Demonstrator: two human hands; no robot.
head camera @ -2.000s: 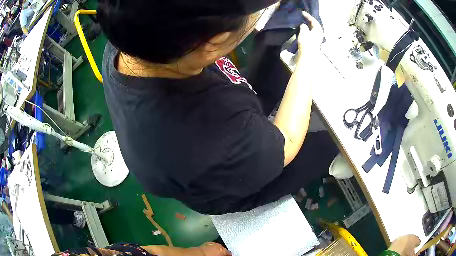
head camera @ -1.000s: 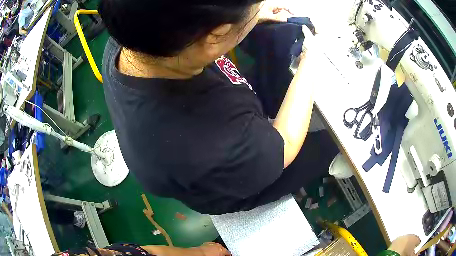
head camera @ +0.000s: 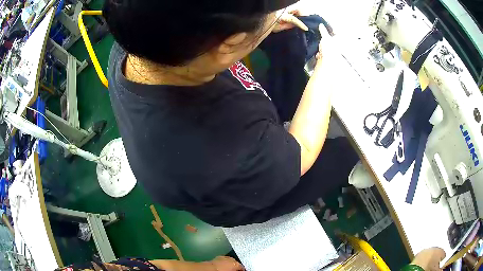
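Observation:
A seated operator in a black T-shirt [head camera: 206, 143] holds a small dark cloth piece [head camera: 313, 36] in both hands at the edge of the white machine table [head camera: 349, 90]. My left hand [head camera: 226, 263] is at the bottom edge, beside a white textured flat surface [head camera: 280, 238]; its fingers are partly cut off. My right hand [head camera: 429, 258], with a green wristband, is at the table's near end, also cut off. I cannot tell whether either hand grips anything.
Black-handled scissors [head camera: 382, 120] lie beside navy fabric strips [head camera: 416, 132] on the table. The white JUKI sewing machine [head camera: 461, 119] stands along the far side. A yellow tube [head camera: 370, 252] is at bottom right. A white round base [head camera: 115, 172] stands on the green floor.
The operator's hands have drawn the dark cloth lower, to the table edge, and turned it; both hands now show at it. My hands have hardly moved.

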